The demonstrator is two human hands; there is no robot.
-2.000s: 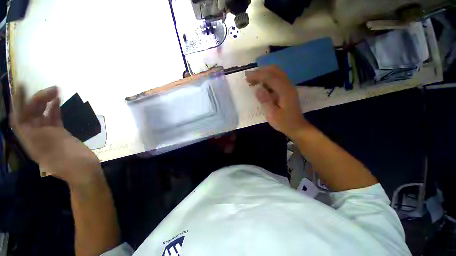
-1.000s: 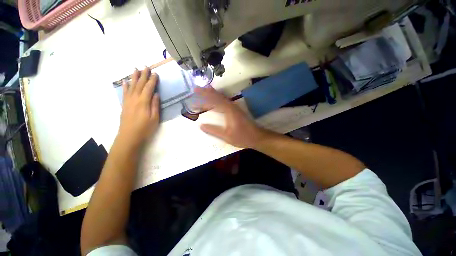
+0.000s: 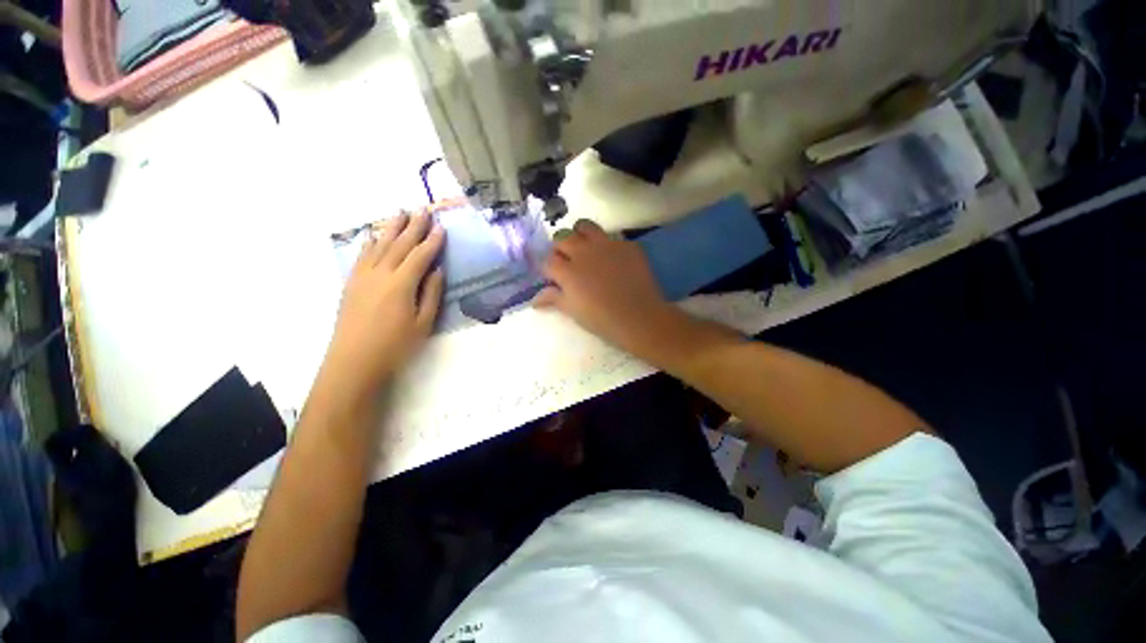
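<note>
The clear template (image 3: 478,258) lies flat under the lit needle area (image 3: 513,231) of the cream sewing machine marked HIKARI (image 3: 767,60). Pale grey fabric shows inside it, and a small dark piece (image 3: 483,308) shows at its near edge. My left hand (image 3: 400,283) lies flat on the template's left part, fingers slightly spread. My right hand (image 3: 596,279) is at the template's right edge beside the needle, fingers bent; whether it grips the edge is not clear. The presser foot is mostly lost in glare.
Black pieces (image 3: 211,440) lie at the table's front left. A blue piece (image 3: 711,244) on dark pieces lies right of my right hand. A grey bundle (image 3: 887,189) and thin pens (image 3: 801,246) are at the far right. A pink basket (image 3: 189,73) stands at the back left.
The template has moved from the table's front edge to under the needle, then turned slightly. Both hands have come onto or against it, my right hand settling at its right edge.
</note>
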